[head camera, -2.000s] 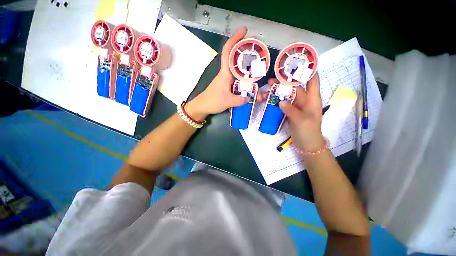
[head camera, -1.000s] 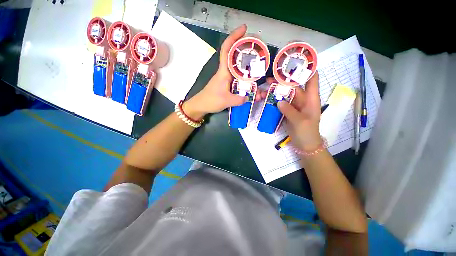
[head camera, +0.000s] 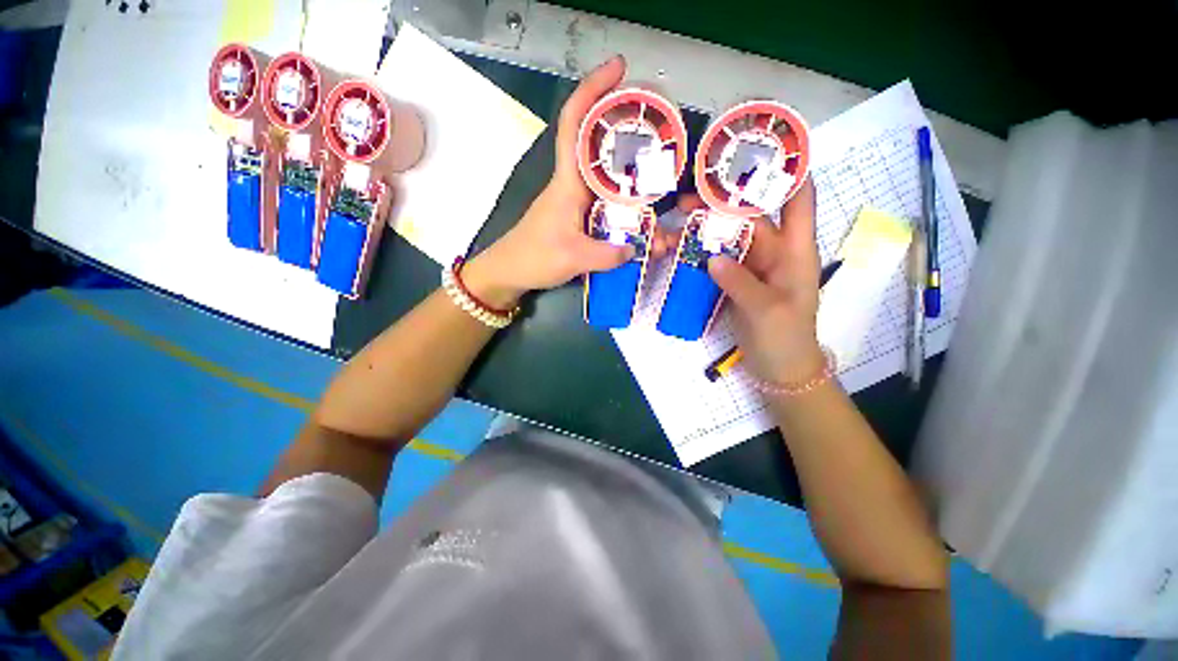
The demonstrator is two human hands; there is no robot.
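Note:
My left hand (head camera: 549, 239) is closed around a pink fan half-assembly (head camera: 616, 282), with the thumb near its circuit board. My right hand (head camera: 775, 291) holds a second fan half-assembly (head camera: 691, 300) beside it, thumb at the board. Both have round pink heads up, with silver-grey centres and a white piece inside, and blue battery cells below. The heads are close side by side; the fingers behind them are partly hidden. Three more fan half-assemblies (head camera: 297, 226) lie in a row on white foam or paper (head camera: 116, 168) at the left.
A printed record sheet (head camera: 866, 323) lies under my right hand, with a yellow sticky note (head camera: 882, 233), a blue pen (head camera: 928, 220), a greyish pen (head camera: 916, 310) and a yellow-black marker (head camera: 723, 364). Plain paper (head camera: 459, 142) lies centre-left. A white foam stack (head camera: 1072, 362) stands right.
My hands hold the same two fans in nearly the same pose. The whole view has shifted slightly, so bench items appear a little further left.

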